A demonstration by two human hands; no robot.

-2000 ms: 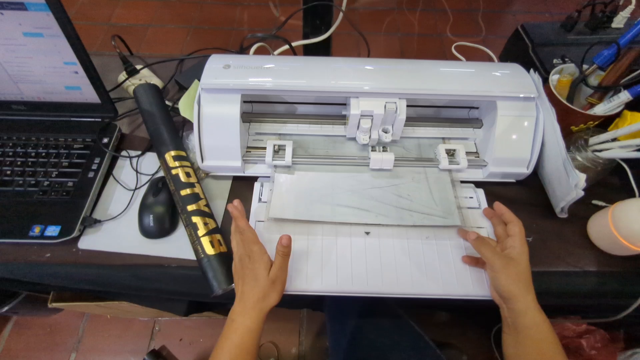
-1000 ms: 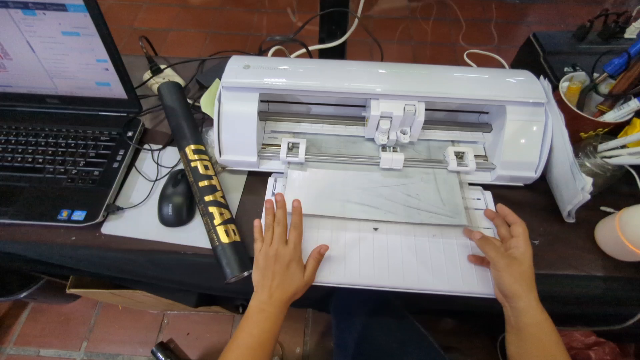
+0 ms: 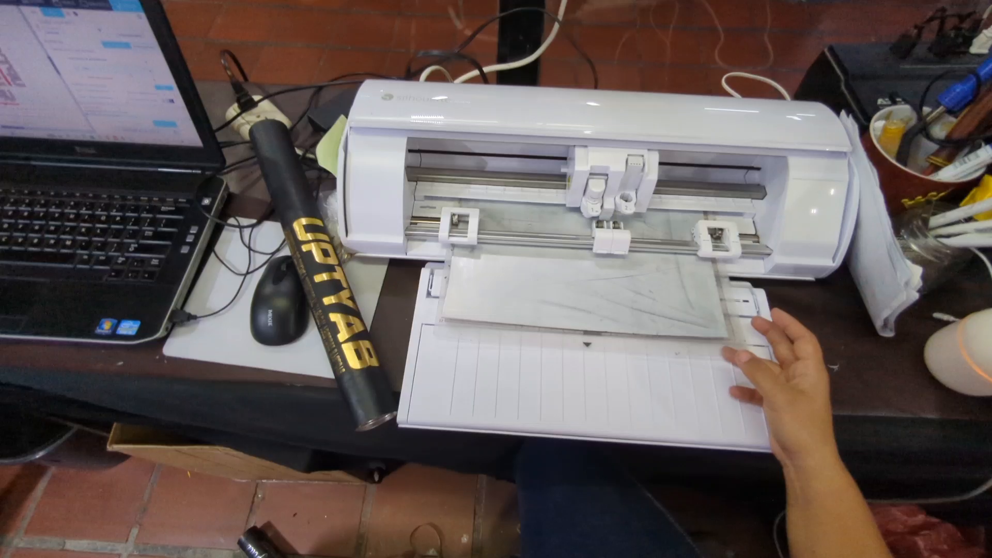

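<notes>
A white desktop cutting plotter (image 3: 597, 116) stands on the table, its front open. A grey-white sheet (image 3: 581, 293) lies under its rollers and over the front tray (image 3: 573, 395). The tool carriage (image 3: 612, 180) sits near the middle of its rail. At the tray's right edge is my right hand (image 3: 783, 380), palm turned inward, fingers apart and slightly bent, close to the sheet's lower right corner; it grips nothing that I can see. Whether the fingertips touch the tray is unclear. My left hand is out of view.
To the left are a black laptop (image 3: 85, 225), a black mouse (image 3: 279, 301) on a pale mat and a black tube (image 3: 322, 271) with gold letters. A red cup (image 3: 903, 174) of tools, folded white paper (image 3: 883, 240) and a white rounded device (image 3: 961, 353) are on the right.
My left hand, seen over the tray's left side a second ago, has left the view. My right hand stays by the tray's right edge. The sheet and carriage look unmoved.
</notes>
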